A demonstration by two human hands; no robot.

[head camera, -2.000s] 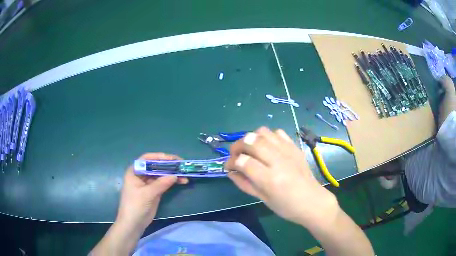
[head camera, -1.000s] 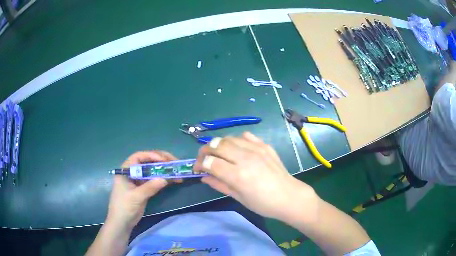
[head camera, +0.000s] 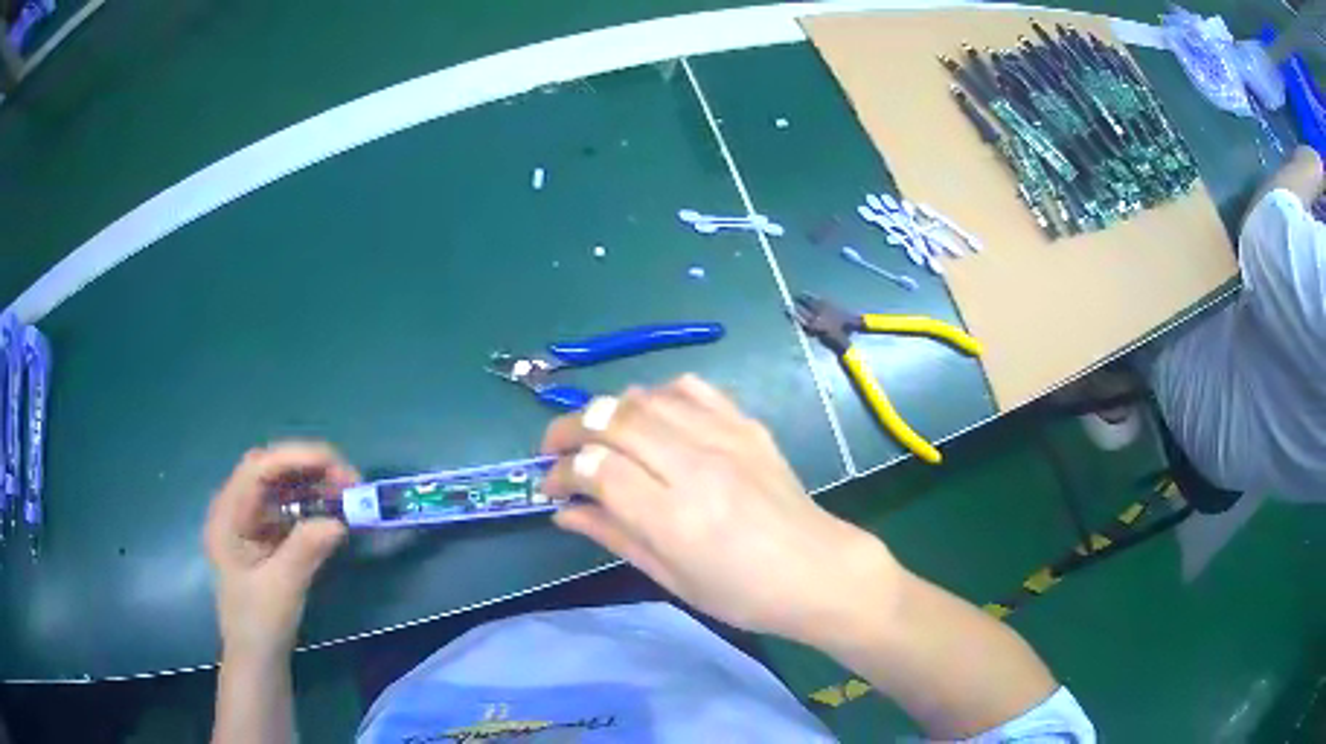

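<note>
A lilac housing half lies level between my hands above the bench's front edge, open side up, with a green circuit board inside it. A dark tip with metal sticks out of its left end. My left hand is around this tip, with fingers and thumb curled at it. My right hand holds the right end of the housing, which its fingers hide. Both hands look bare, with light covers on two right fingertips.
Blue-handled cutters lie behind my right hand, yellow-handled pliers to their right. Small lilac parts lie by the cardboard, which carries many circuit boards. Filled housings are far left. A person's sleeve is at right.
The dark tip now sticks out of the housing's left end, where it did not two seconds ago. My left hand has shifted left from the housing's body to the tip. The view has shifted.
</note>
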